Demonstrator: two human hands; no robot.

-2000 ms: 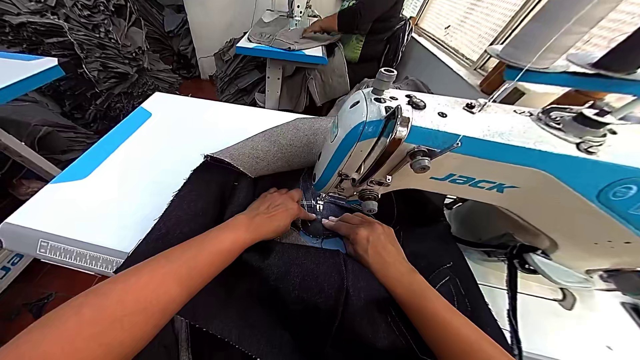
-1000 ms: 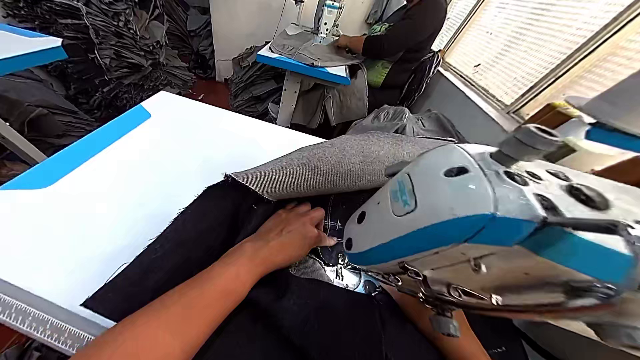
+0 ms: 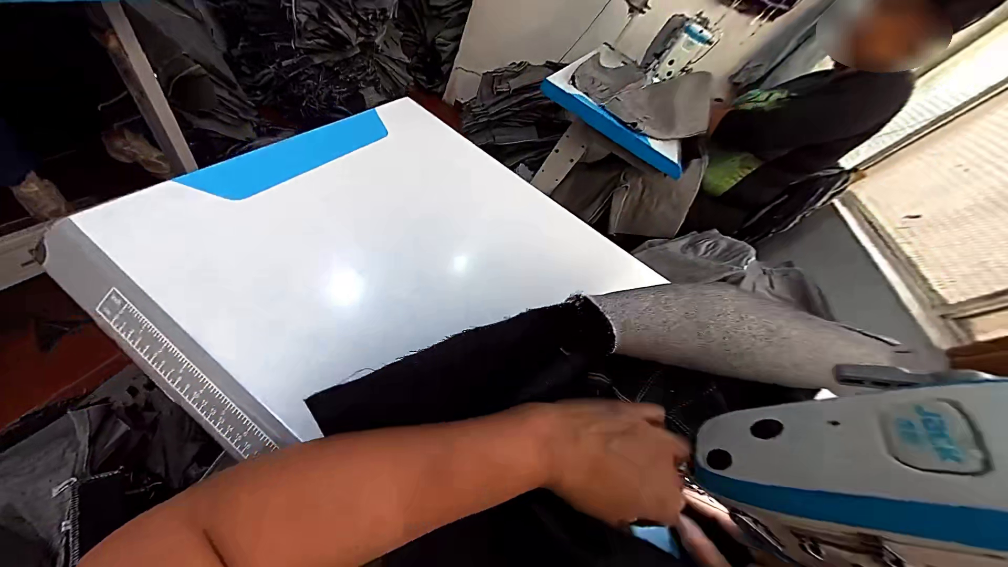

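My left hand (image 3: 618, 461) rests on dark denim fabric (image 3: 472, 370), right beside the head of a Jack industrial sewing machine (image 3: 850, 465). Its fingers curl down near the needle area, and what lies beneath them is hidden. Of my right hand (image 3: 701, 539) only a few blurred fingers show at the bottom edge, under the machine head and close to the left hand; the rest is covered. A folded piece with its grey side up (image 3: 732, 323) runs behind the machine head, joined to the dark cloth.
The white sewing table (image 3: 315, 260) has a printed ruler (image 3: 189, 370) along its near edge. Behind it, a person (image 3: 803, 134) sits by a second sewing machine (image 3: 681, 47) on a small table. Piles of dark garments (image 3: 346, 47) stand at the back; a window is at right.
The view has swung left, so the table fills more of it and the machine head sits lower right. My left hand stays by the needle area; my right hand is now mostly hidden.
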